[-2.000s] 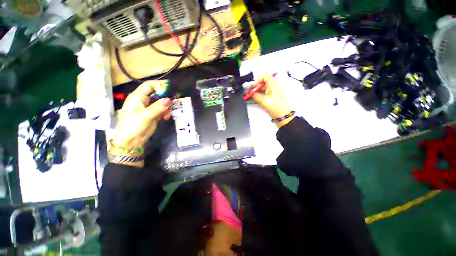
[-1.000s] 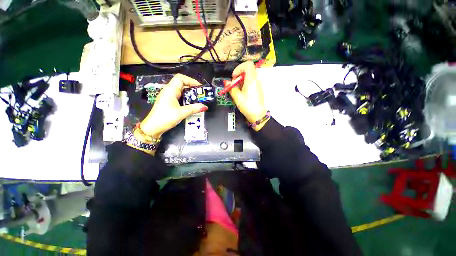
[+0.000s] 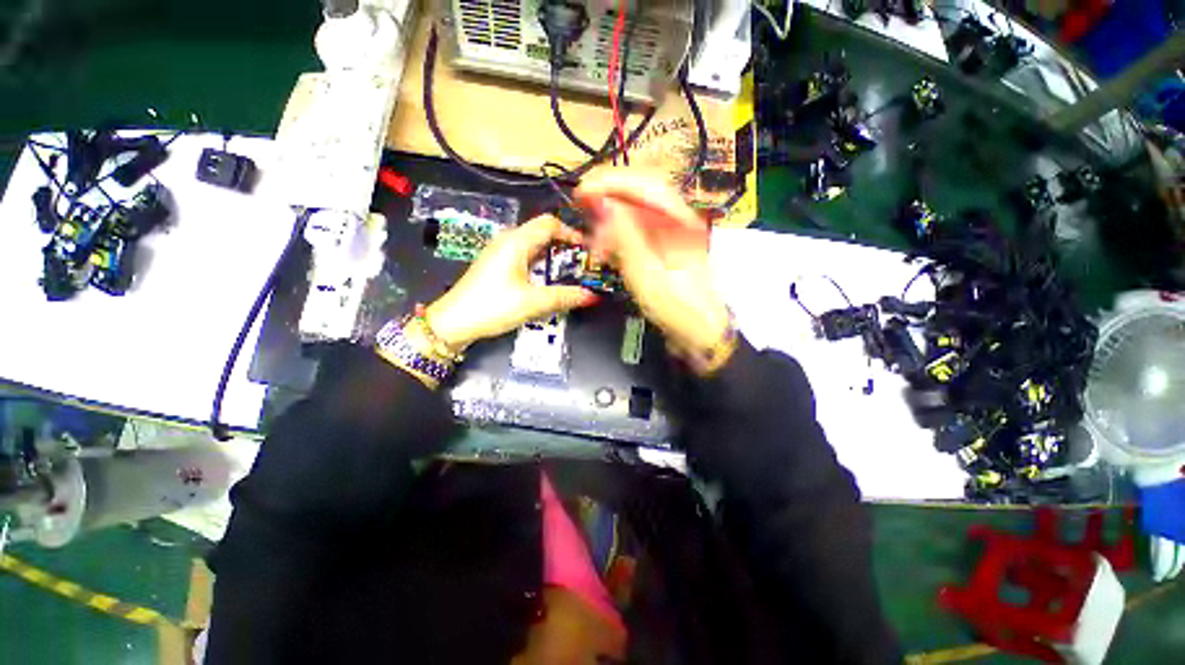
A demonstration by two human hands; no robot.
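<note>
My left hand [image 3: 500, 286] holds a small open power adapter [image 3: 584, 269] with white, blue and yellow parts above the black test fixture [image 3: 494, 400]. My right hand [image 3: 656, 253] is blurred and bent over the adapter's right side. A blurred red shape shows at its fingers, like the red probe seen earlier; its tip is hidden. The white socket panel [image 3: 539, 348] lies just below the adapter. A green circuit board [image 3: 464, 239] shows at the fixture's upper left.
A beige instrument [image 3: 572, 50] with red and black leads stands behind the fixture. A white power strip [image 3: 341, 279] is at its left. Adapter piles lie at the left [image 3: 98, 240] and right [image 3: 1001, 357]. A white fan [image 3: 1144, 377] and red stool [image 3: 1027, 585] are at right.
The view has shifted, so the bench appears turned. Over two seconds my hands came together at the adapter. In the last second my right hand has moved closer over it, with the red tool now blurred.
</note>
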